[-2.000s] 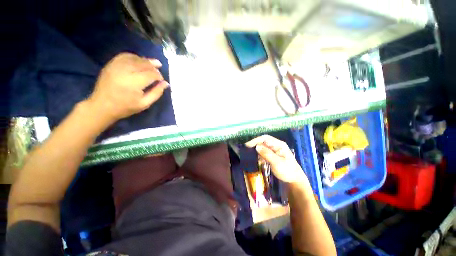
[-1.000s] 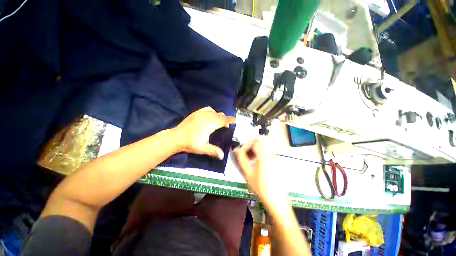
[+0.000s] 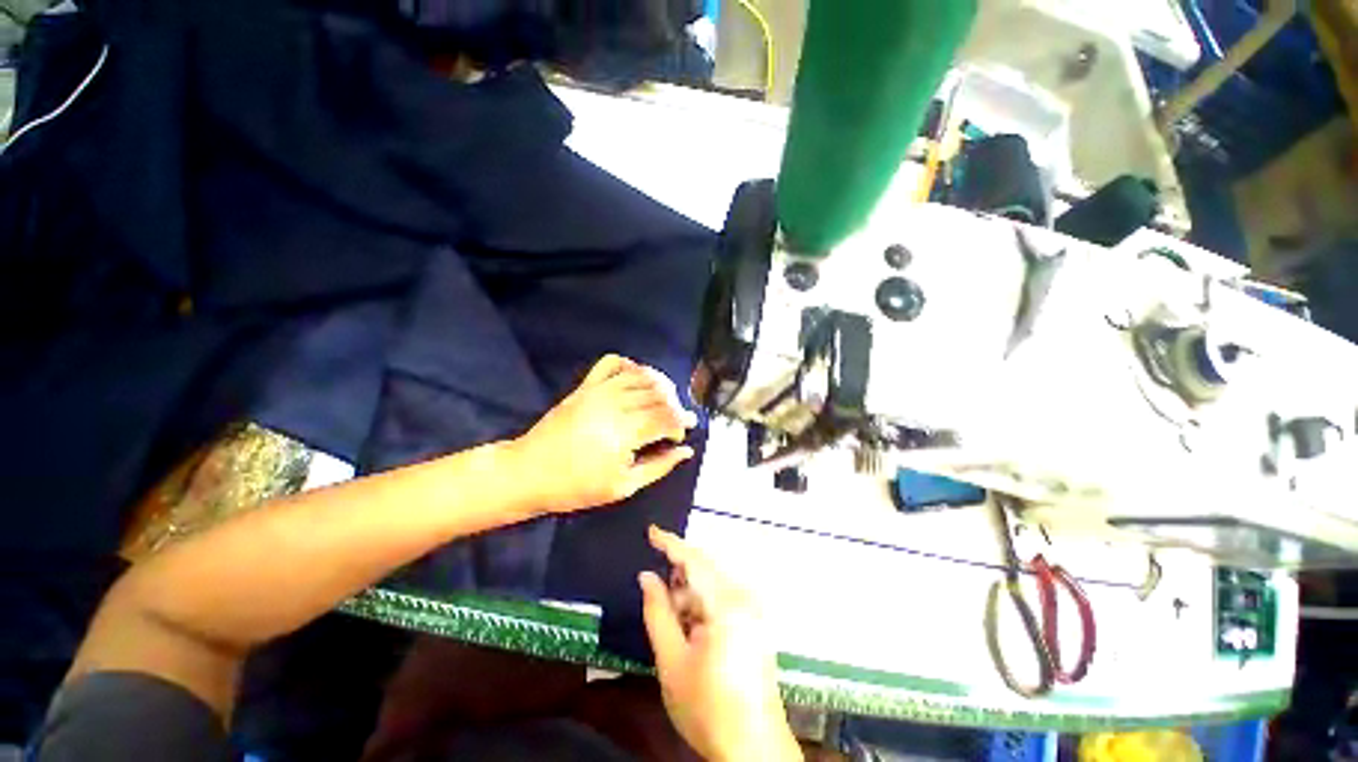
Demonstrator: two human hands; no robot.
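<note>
A large navy garment panel (image 3: 462,328) lies rumpled over the left side of the white table, its right edge beside the machine head. My left hand (image 3: 618,435) rests on the cloth near that edge, fingers bent and thumb pointing right; whether it pinches the cloth cannot be told. My right hand (image 3: 700,633) is at the front edge, thumb and forefinger at the navy cloth's near corner; a firm grip cannot be made out. The white sewing machine (image 3: 983,328) stands at right. Its presser foot area (image 3: 786,459) is just right of the cloth.
Scissors (image 3: 1043,618) with red and dark loops lie under the machine arm, beside a partly hidden phone (image 3: 938,488). A dark thread (image 3: 894,551) crosses the white table. A green tube (image 3: 871,119) hangs above the head. Green ruler edging (image 3: 923,697) runs along the front. Blue baskets show below.
My right hand has moved from beside the presser foot down to the cloth's near corner. My left hand stays on the cloth, fingers more bent. The view has shifted, with the baskets less visible.
</note>
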